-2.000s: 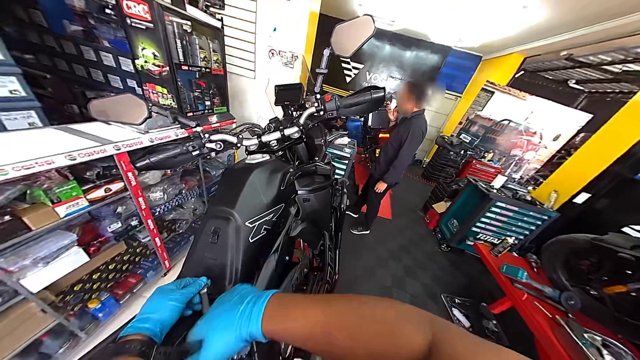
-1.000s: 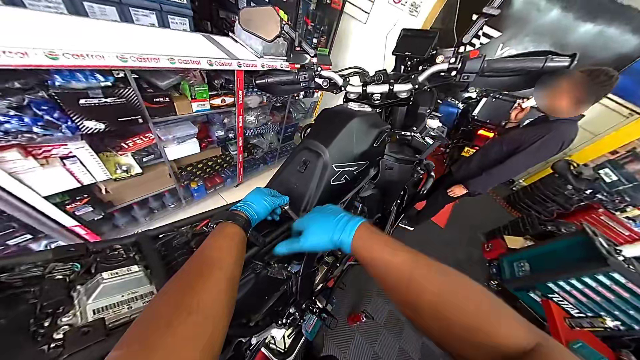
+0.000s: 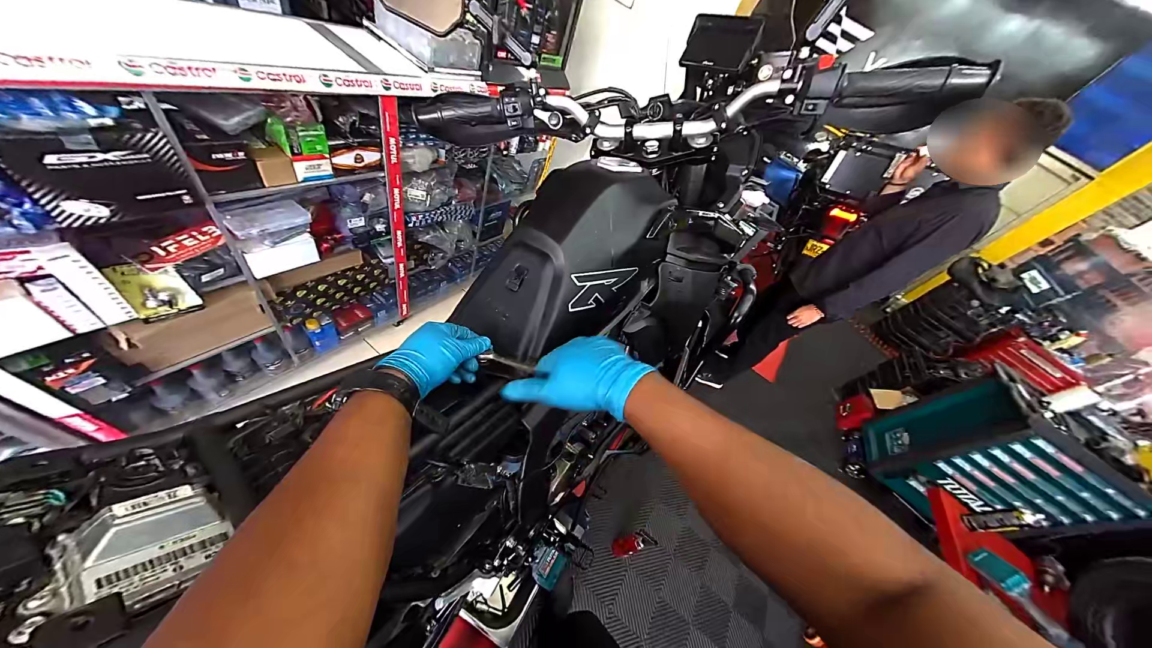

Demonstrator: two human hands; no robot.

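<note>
A motorcycle's black fuel tank [image 3: 576, 234] fills the middle of the head view, below its handlebar [image 3: 666, 133]. Both hands wear blue gloves and meet at the tank's rear end. My left hand [image 3: 438, 357] grips one end of a slim metal hand tool [image 3: 508, 363], likely a wrench or ratchet. My right hand [image 3: 580, 376] is at the tool's other end, slightly blurred; whether its fingers close on the tool is unclear. Whatever the tool bears on is hidden by my left fingers. Behind the hands lies the uncovered seat area with black parts.
Shelves [image 3: 396, 207] of boxed parts stand at the left. A person [image 3: 900, 234] in dark clothes stands ahead right beside another motorcycle. A teal tool chest [image 3: 1035, 459] and a red stand [image 3: 981, 549] are at the right. A small red object [image 3: 633, 543] lies on the floor.
The view has swung well to the left since two seconds ago. My right hand has come closer to my left than one second ago. The metal tool shows between them now.
</note>
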